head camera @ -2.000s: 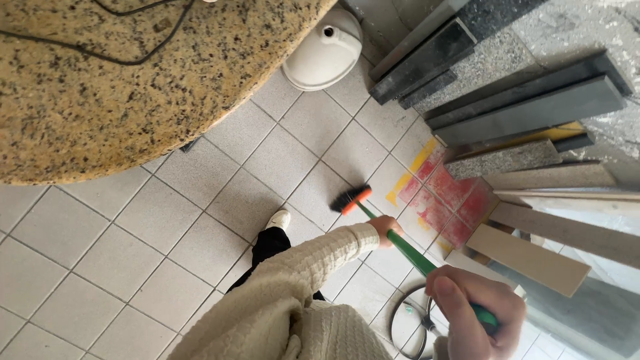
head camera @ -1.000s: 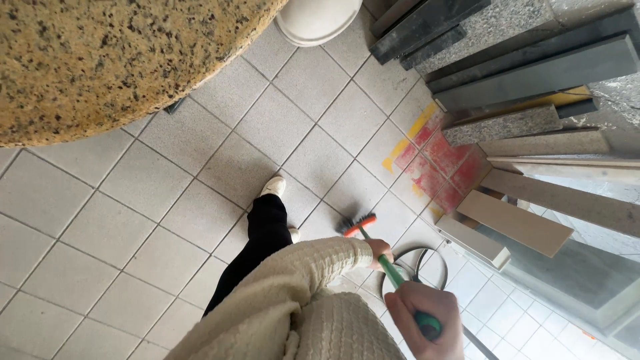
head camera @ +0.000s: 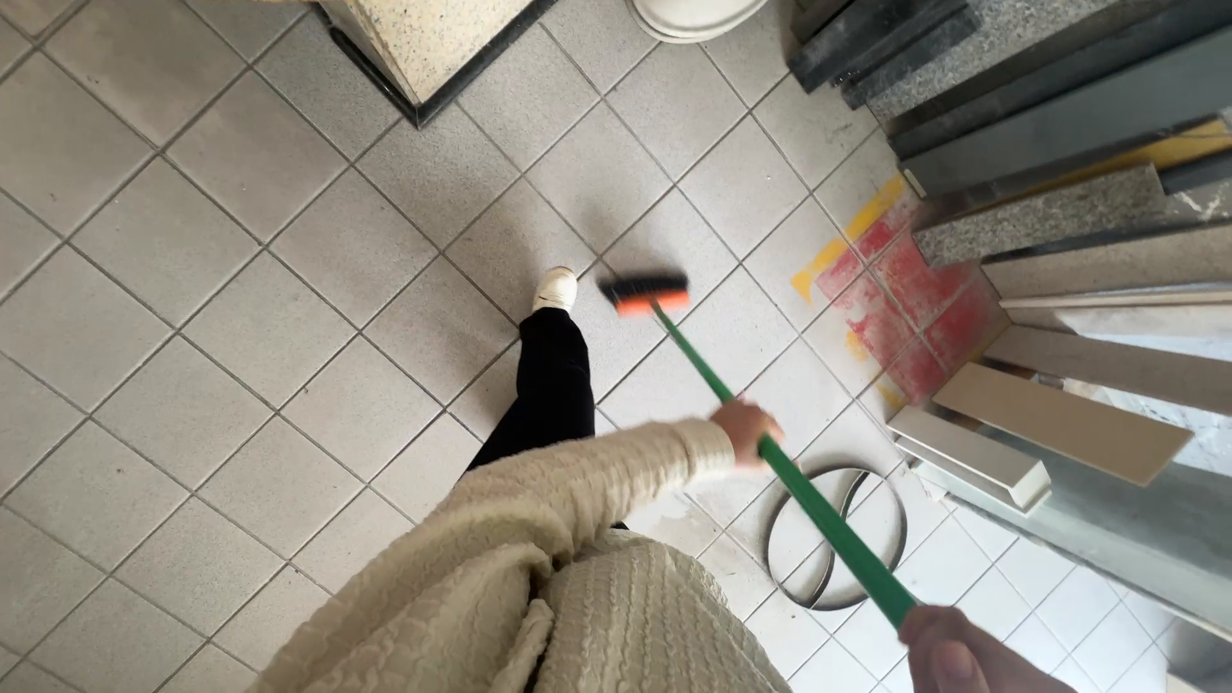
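Observation:
A broom with a green handle [head camera: 837, 525], an orange head and dark bristles [head camera: 643, 286] slants across the view, its blurred head at the tiled floor [head camera: 318, 404] just right of my white shoe [head camera: 555, 290]. My left hand [head camera: 748, 433], at the end of a cream knitted sleeve, is closed round the middle of the handle. Lower right, my right hand [head camera: 948, 650] grips the handle's upper part, partly cut off by the frame edge.
Stone slabs and offcuts [head camera: 1049, 212] lean along the right side, beside red and yellow stains [head camera: 914, 279] on the tiles. A looped band [head camera: 770, 539] lies on the floor near the handle. A stone-clad base [head camera: 419, 48] and a white ceramic fixture [head camera: 698, 14] are at the top.
The broom head has swung away from my body and now lies nearer my shoe's level; both hands still hold the handle. The view has shifted, with the granite countertop mostly gone from it.

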